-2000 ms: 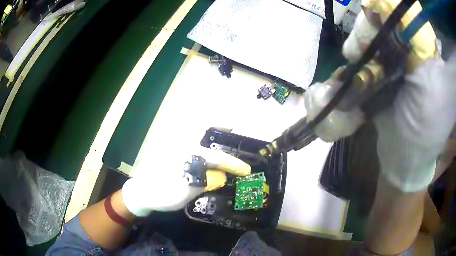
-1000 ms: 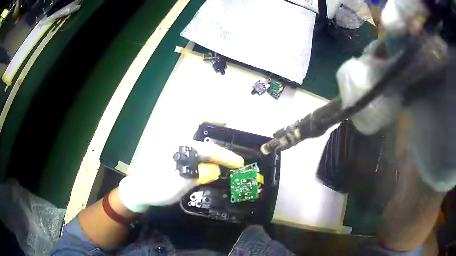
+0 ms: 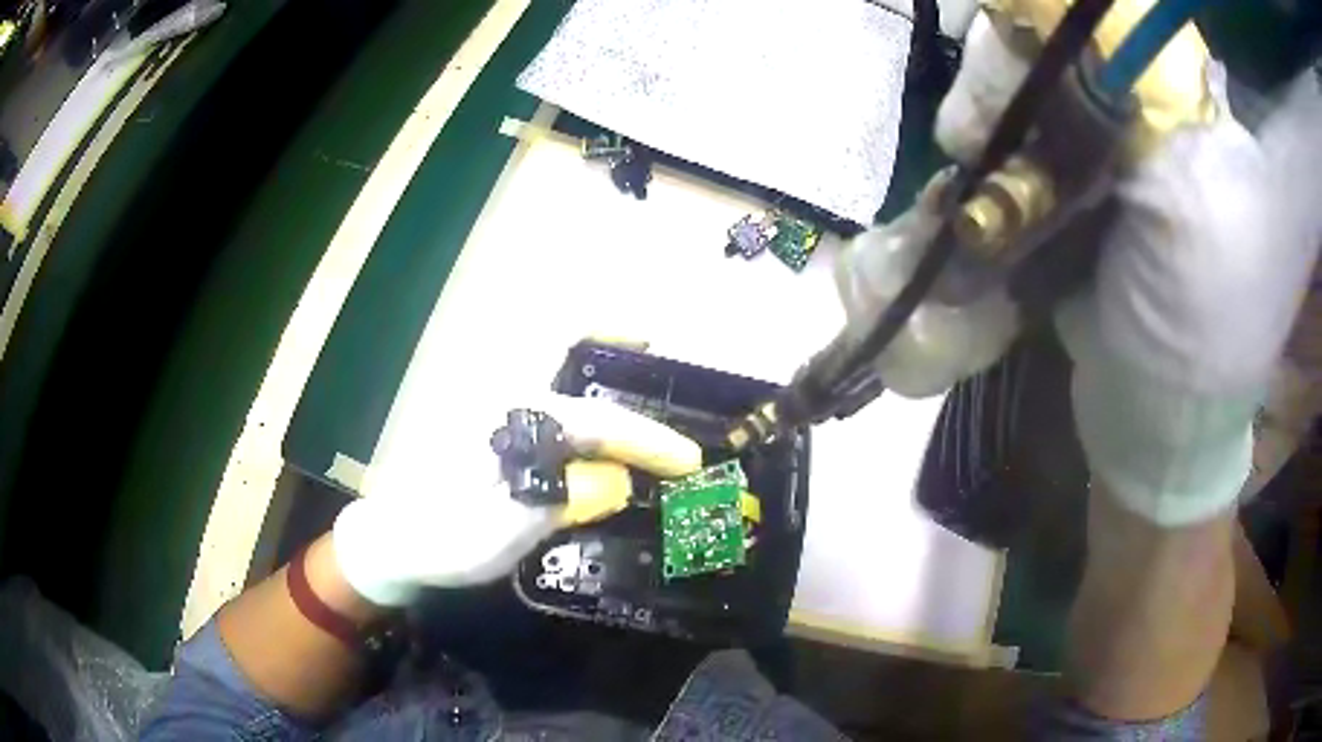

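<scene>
A black housing [image 3: 667, 602] lies open on the white sheet. A bright green circuit board [image 3: 703, 525] sits in it. My gloved left hand [image 3: 493, 507] lies over the housing's left side, fingertips beside the board. A small black wired part [image 3: 531, 455] is held at its fingers. My gloved right hand [image 3: 1174, 218] is at the upper right, shut on the power screwdriver [image 3: 1037, 174]. The screwdriver's tip is over the housing's upper part, above the board; whether it touches is unclear.
Black ribbed pieces [image 3: 986, 449] lie right of the sheet. Small board assemblies [image 3: 773, 238] lie at its far edge, near a silvery bubble bag [image 3: 725, 94]. A green belt with a pale rail [image 3: 312, 312] runs along the left. A clear plastic bag [image 3: 65, 674] lies lower left.
The screwdriver and my right hand swung up and right, then came back down and left over the housing. My left hand keeps its hold; the whole view shifted slightly.
</scene>
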